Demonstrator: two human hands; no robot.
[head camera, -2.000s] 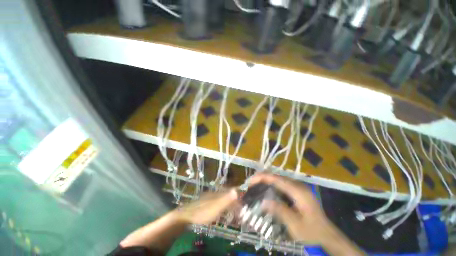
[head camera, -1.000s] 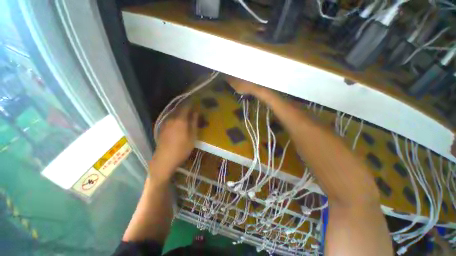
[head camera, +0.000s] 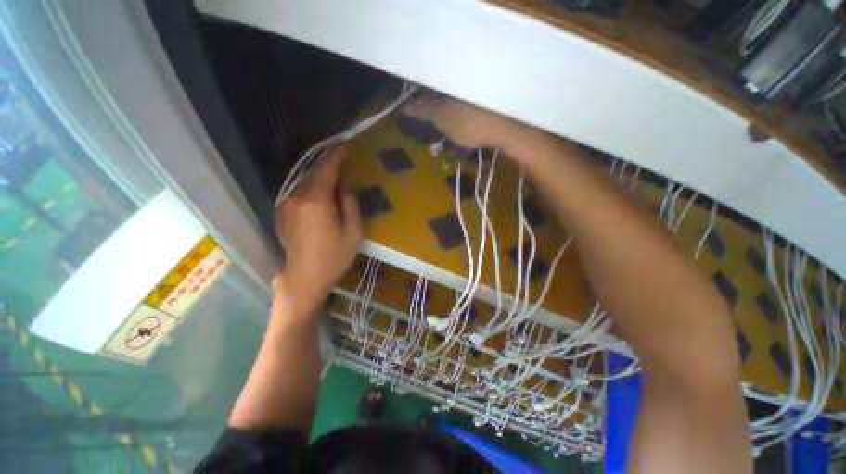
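Note:
My left hand (head camera: 320, 227) is at the left end of the yellow socket board (head camera: 394, 218), its fingers pointing up. Thin white cords (head camera: 348, 134) run from under the upper shelf down to this hand and appear held in it. My right hand (head camera: 455, 120) reaches under the upper shelf edge to the back of the board. Its fingers are curled over dark blocks that look like power adapters (head camera: 422, 134); their number is hidden. A small white plug (head camera: 436, 147) shows beside them. The dark flat sockets (head camera: 374, 202) lie between the hands and the front edge.
The wide white upper shelf edge (head camera: 575, 88) crosses above my right forearm. White cords (head camera: 482, 231) hang over the board's front. Lower rack bars with many plugs (head camera: 538, 403) are below. A cabinet door with a warning label (head camera: 167, 292) stands left. Blue bin parts (head camera: 621, 407) show below right.
Two seconds ago both hands were together around a stack of adapters below the board; now they are apart at the board's left part. Over the last second they barely move; the view has come closer.

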